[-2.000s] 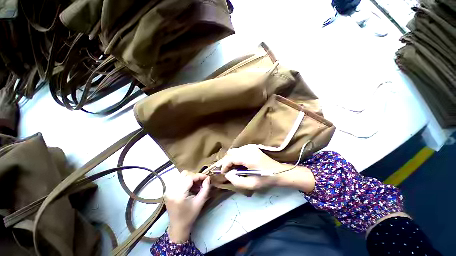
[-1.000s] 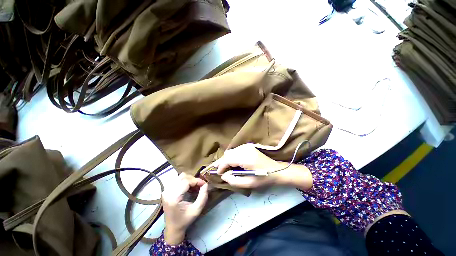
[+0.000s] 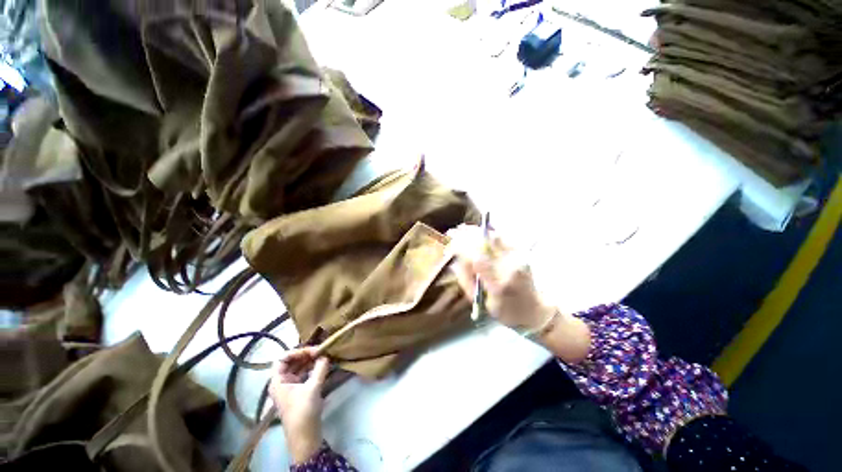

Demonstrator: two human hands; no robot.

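A tan-brown tote bag (image 3: 323, 267) lies on the white table near its front edge, with a pale strip along its inner flap. Its straps (image 3: 181, 350) loop to the left. My left hand (image 3: 299, 387) pinches the bag's lower left corner at the end of the pale strip. My right hand (image 3: 499, 281) is at the bag's right side, with its fingers at the flap's upper corner. A slim pen-like tool (image 3: 477, 300) is held in it, pointing up and down across the palm. Whether the right fingers also grip cloth is blurred.
A large brown bag heap (image 3: 231, 111) with hanging straps stands at upper left. Another slack bag (image 3: 120, 396) lies lower left. Folded brown layers (image 3: 739, 74) are stacked upper right. A small dark object (image 3: 539, 46) lies on the far table (image 3: 554, 166). A yellow floor line (image 3: 785, 286) shows right.
The view has shifted. My right hand has moved from beside my left hand up to the bag's right side, and the tool has turned upright. My left hand stays at the lower left corner.
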